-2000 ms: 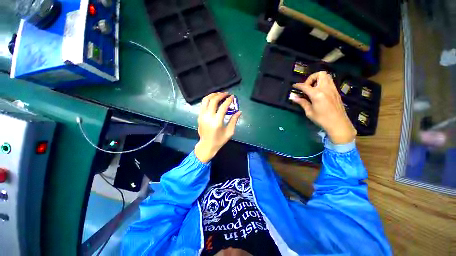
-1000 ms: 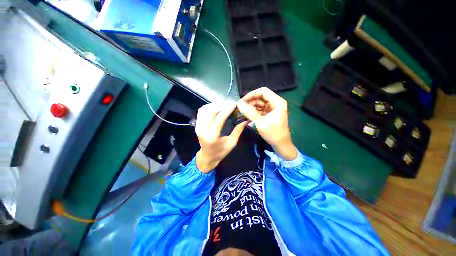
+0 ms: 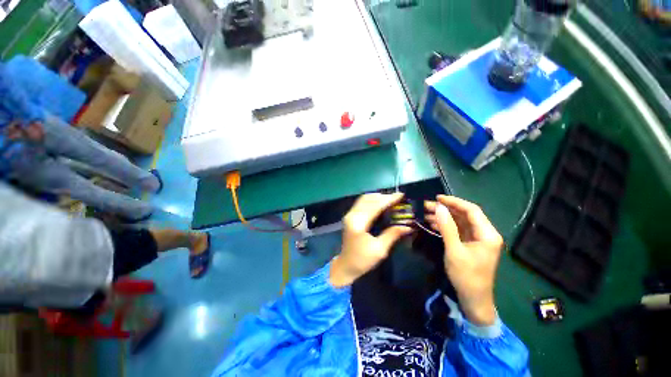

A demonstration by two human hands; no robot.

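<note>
My left hand [image 3: 368,235] pinches a small black module [image 3: 402,214] with gold-coloured bands, just past the bench's front edge. My right hand [image 3: 471,254] is close on its right, thumb and fingertips together at a dark edge beside the module; whether they grip it cannot be told. Another small module [image 3: 549,309] with a silver and gold face lies on the green bench. It is near the lower end of the narrow black tray [image 3: 566,210], whose visible pockets look dark. Part of another black tray [image 3: 614,342] shows at the lower right.
The white machine [image 3: 324,81] with red button and dark block [image 3: 243,22] stands ahead left. The blue box [image 3: 489,107] carries a clear bottle [image 3: 526,44]; a thin tube loops from it. An orange cable [image 3: 237,195], a person's legs [image 3: 81,169] and a red stool [image 3: 96,316] are left.
The view has swung left, bringing in the machine top and the person. My hands, together a second ago, are slightly apart, with the module showing in my left fingers.
</note>
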